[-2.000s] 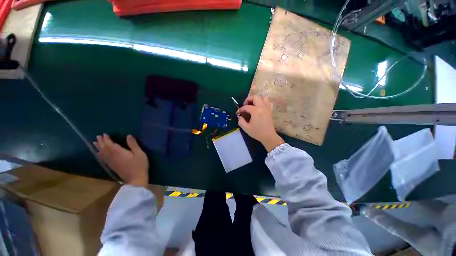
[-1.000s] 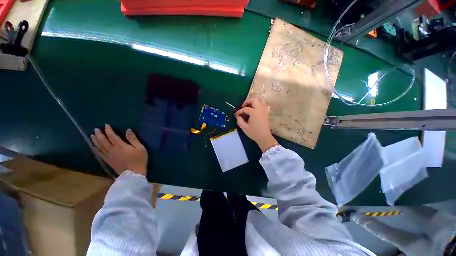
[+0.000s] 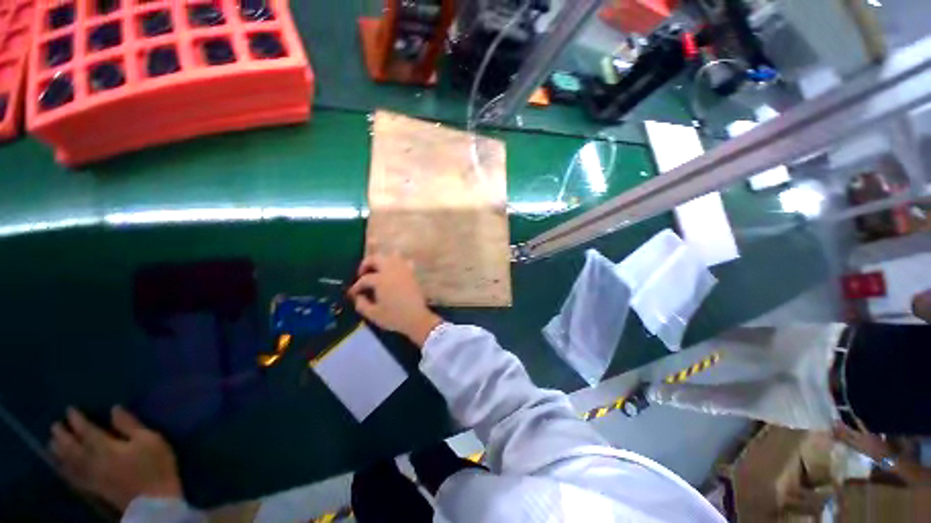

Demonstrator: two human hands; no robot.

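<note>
The blue circuit board [image 3: 303, 315] lies on the green mat, with a yellow-orange flex piece [image 3: 274, 350] at its lower left. The white flat piece [image 3: 359, 372] lies below it. A dark display panel [image 3: 194, 342] lies left of the board, hard to make out. My right hand [image 3: 391, 296] is at the board's right, over the wooden board's lower left edge, with fingertips pinched on something small and dark, perhaps a lead. A thin pale piece [image 3: 330, 281] is just beside the fingertips. My left hand [image 3: 114, 457] rests on the mat at lower left, fingers apart, holding nothing.
The wooden board [image 3: 439, 220] lies beyond my right hand. Stacked orange-red trays [image 3: 174, 117] with black round parts stand at upper left. A metal bar [image 3: 653, 196] crosses on the right. Plastic bags [image 3: 589, 319] lie below it. Another person [image 3: 786, 380] stands at far right.
The view has swung right, so the bench items sit further left, and the trays and the other person show more. My right hand keeps its place beside the circuit board. My left hand stays flat.
</note>
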